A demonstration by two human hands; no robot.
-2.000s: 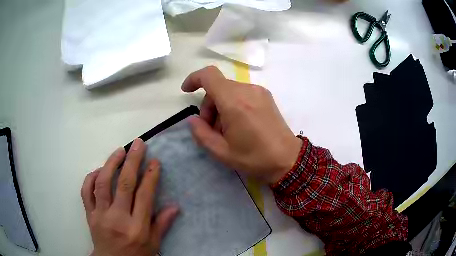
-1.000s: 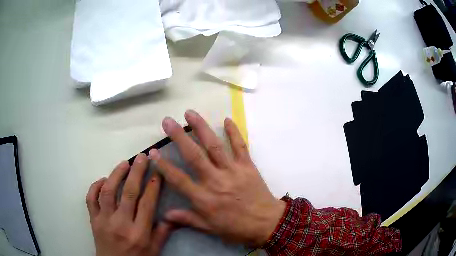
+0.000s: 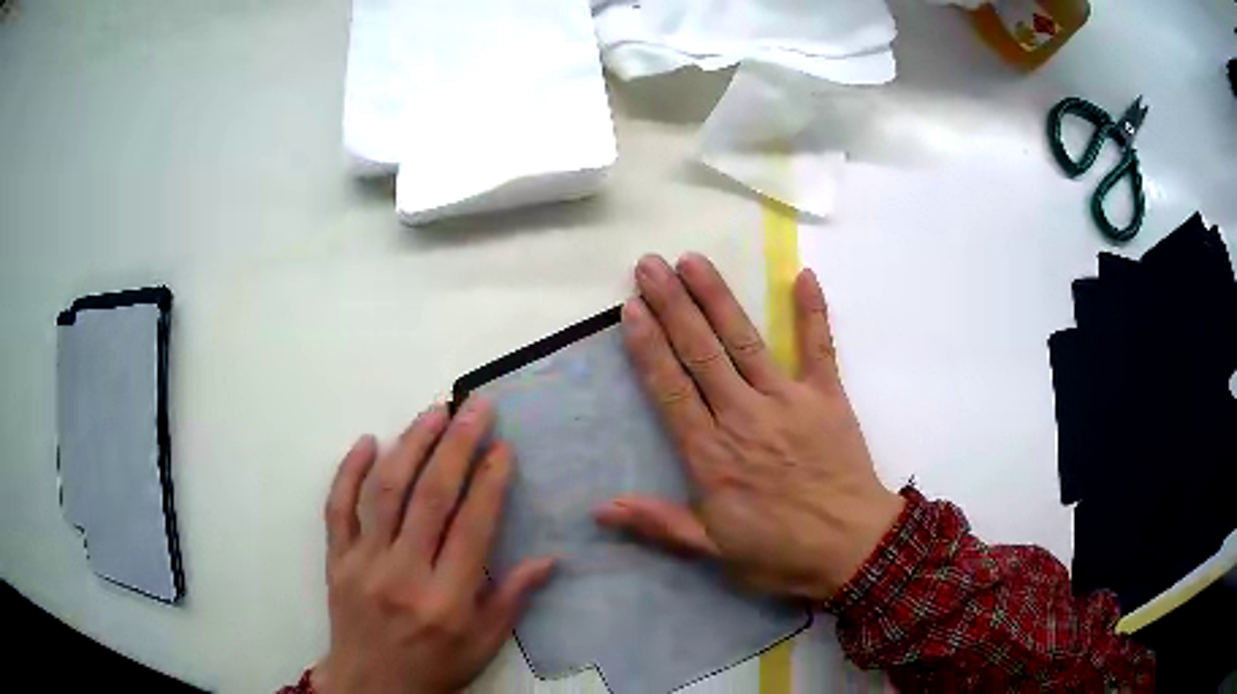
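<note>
A black panel [image 3: 536, 350] lies on the table, covered by a thin backing sheet [image 3: 583, 475] that looks grey and mottled, with a black rim showing along its upper edge. My left hand [image 3: 427, 542] lies on the sheet's left edge, fingers slightly spread. My right hand [image 3: 760, 447] lies flat, palm down, on its right part, fingers pointing up and thumb out to the left. It hides the panel's right edge. Neither hand grips anything.
Backed panels [image 3: 115, 434] lie at left. A stack of white backing sheets [image 3: 482, 109] stands above, with loose white sheets [image 3: 753, 34] beside it. A small white scrap [image 3: 773, 143] overlaps yellow tape [image 3: 783, 278]. Green-handled snips [image 3: 1106, 156], an amber container [image 3: 1034, 30] and overlapping black panels [image 3: 1153, 407] are at right.
The view has shifted left, so the table things appear further right. My right hand was raised and curled, then spread on the sheet, and now lies flat further right. My left hand stays at the left edge.
</note>
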